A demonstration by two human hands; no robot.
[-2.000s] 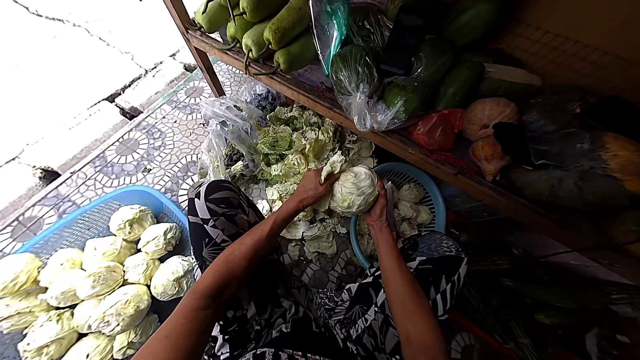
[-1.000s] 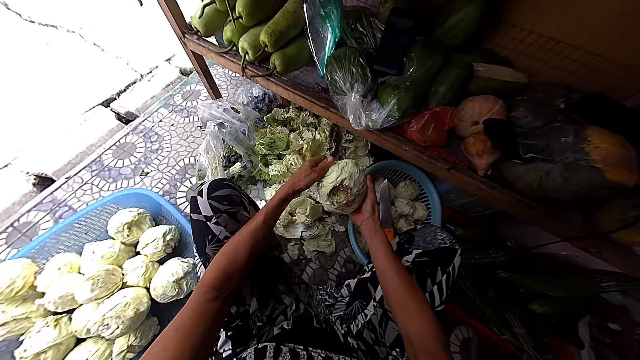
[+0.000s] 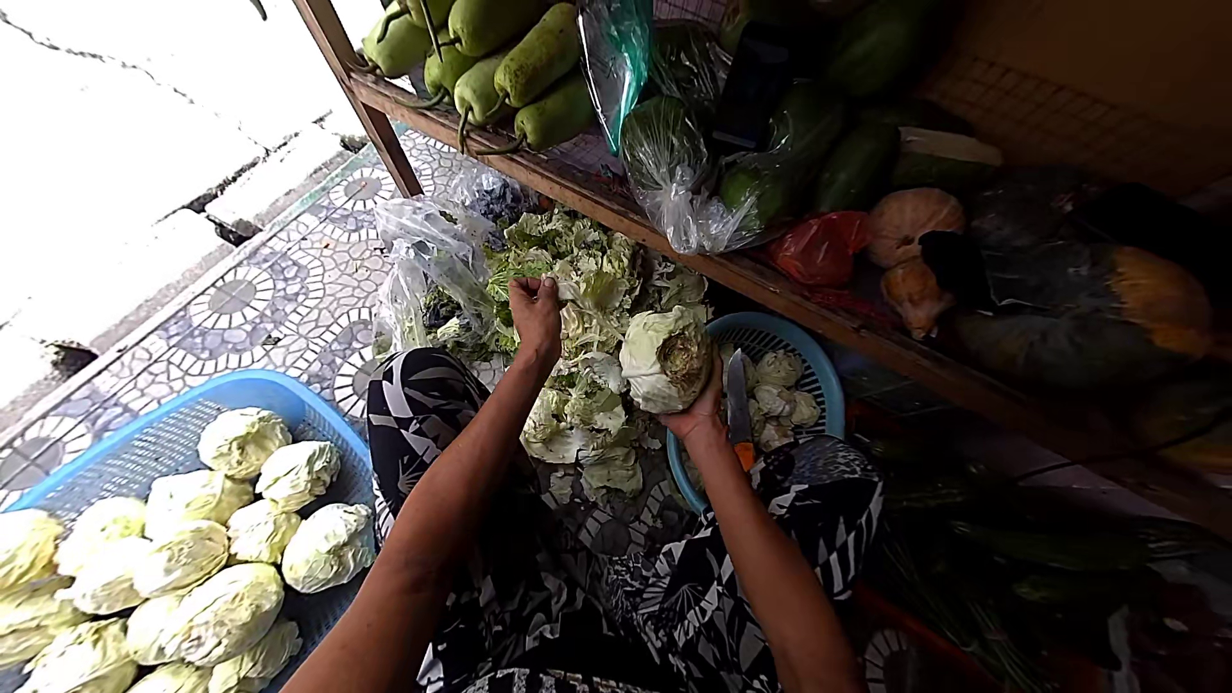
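My right hand (image 3: 701, 404) holds a cabbage head (image 3: 650, 361) from below and its right side; a brown, damaged patch on it faces up and right. My left hand (image 3: 535, 313) is raised to the left, apart from the cabbage, its thumb and fingertips together over a heap of loose cabbage leaves (image 3: 587, 385); whether a leaf bit is pinched there is unclear. Right of the cabbage, a knife (image 3: 738, 395) with an orange handle lies at a round blue plastic basket (image 3: 833, 385) that contains small pale cabbage heads (image 3: 775, 397).
A blue plastic basket (image 3: 226, 385) of cabbages (image 3: 207, 613) stands at the lower left. Above the leaves runs a wooden shelf (image 3: 616, 217) with green gourds (image 3: 539, 58), bagged vegetables and pumpkins (image 3: 914, 223). A clear plastic bag (image 3: 433, 250) lies beside the leaves.
My left hand, on the cabbage in the earlier frames, has come off it and moved left over the leaves. The cabbage has turned, so its brown patch shows. My right hand still holds it.
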